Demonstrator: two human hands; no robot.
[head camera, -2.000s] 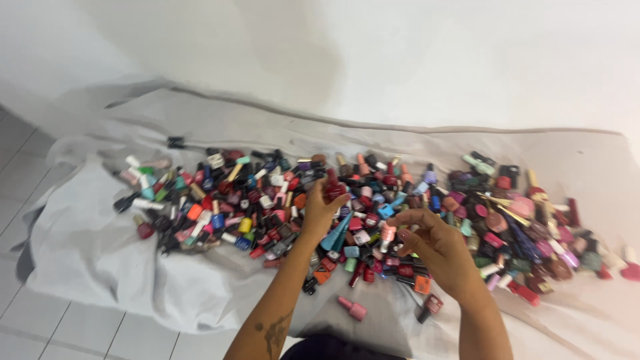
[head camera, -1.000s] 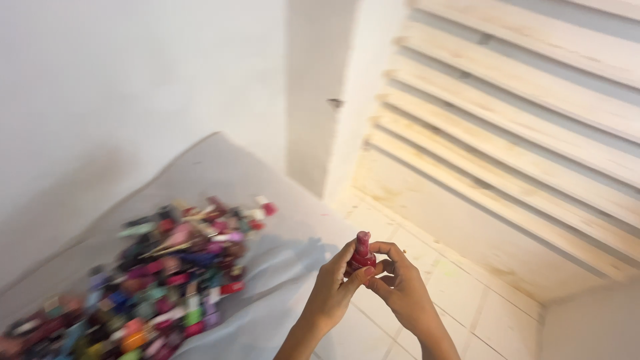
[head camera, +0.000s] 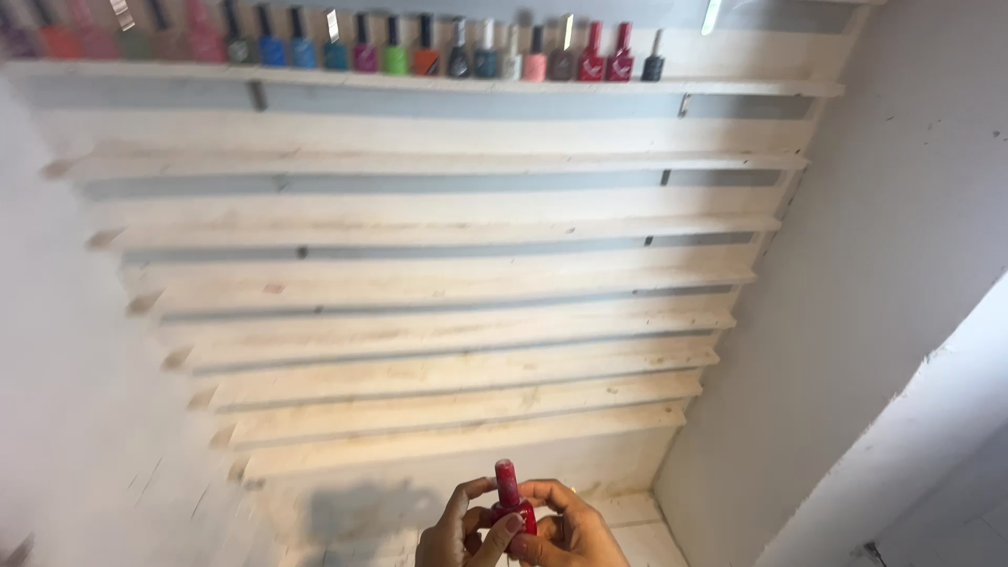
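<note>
At the bottom middle of the head view, a red nail polish bottle (head camera: 509, 492) with a red cap stands upright between my two hands. My left hand (head camera: 471, 528) grips it from the left, its thumb across the front of the glass. From the other side my right hand (head camera: 563, 524) touches the bottle too, with thumb and fingers around it. Far above the hands, a row of nail polish bottles lines the top wall shelf (head camera: 441, 79). Near that row's right end are red bottles (head camera: 620, 55), then a small dark bottle (head camera: 653, 59).
Several narrow white shelves (head camera: 441, 228) run across the wall below the bottle row, with worn, stained edges. A grey-white wall (head camera: 827, 260) rises at the right, and another wall (head camera: 71, 354) bounds the left. White floor tiles (head camera: 646, 531) show at the bottom.
The view has swung from the cloth with piled bottles to the wall shelves. My left hand took hold of a red bottle at the pile; now both hands are on it.
</note>
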